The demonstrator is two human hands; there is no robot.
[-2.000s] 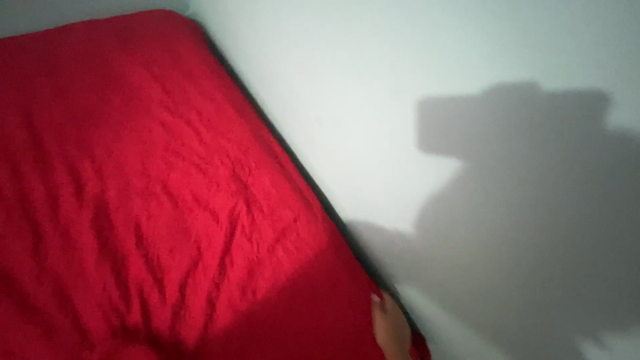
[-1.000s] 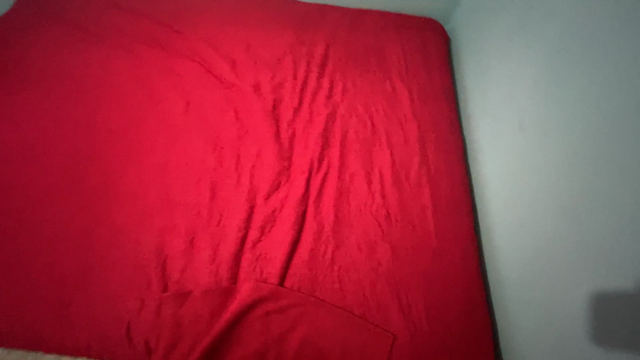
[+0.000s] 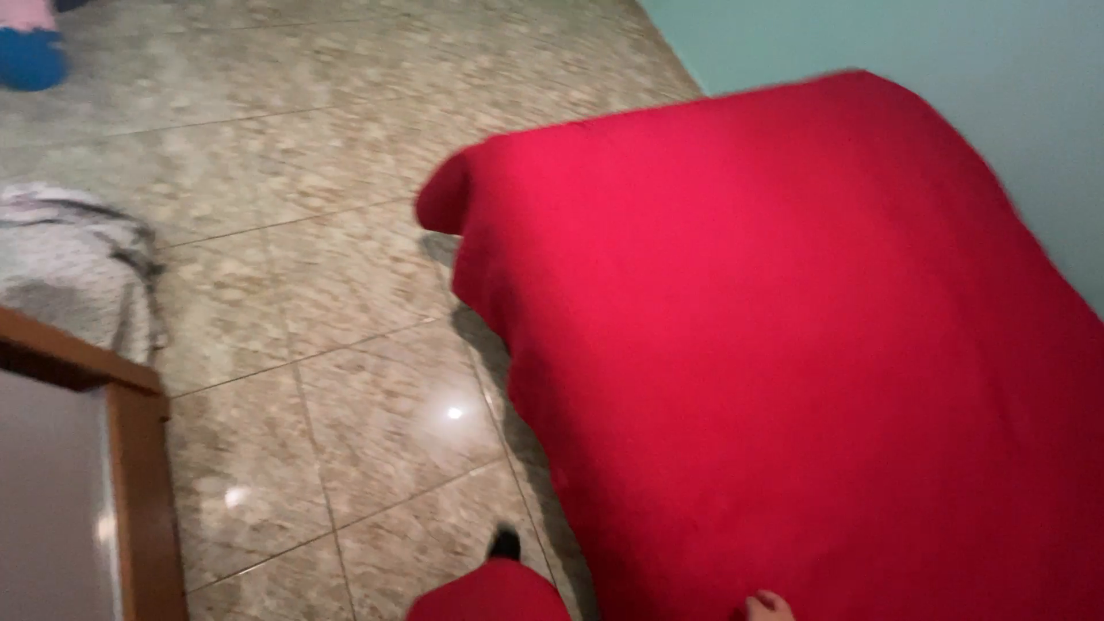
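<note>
A red bed sheet (image 3: 759,328) covers the bed on the right, fairly smooth on top and hanging loosely over its left edge and far left corner. Only the fingertips of one hand (image 3: 768,606) show at the bottom edge of the view, over the sheet. It looks like my right hand, but whether it touches or grips the cloth is not clear. My left hand is out of view. More red cloth (image 3: 492,595) appears at the bottom centre, beside the bed, with a small dark thing (image 3: 504,543) just beyond it on the floor.
Shiny tiled floor (image 3: 379,379) lies left of the bed. A wood-framed piece (image 3: 138,483) stands at the lower left, with a grey and white cloth (image 3: 69,259) behind it. A blue and pink thing (image 3: 33,56) is at the top left. The wall (image 3: 975,86) borders the bed's right side.
The view has swung from the bed's wall side to its other end and the floor. The hand seen at the bed's wall-side edge two seconds ago is gone from there.
</note>
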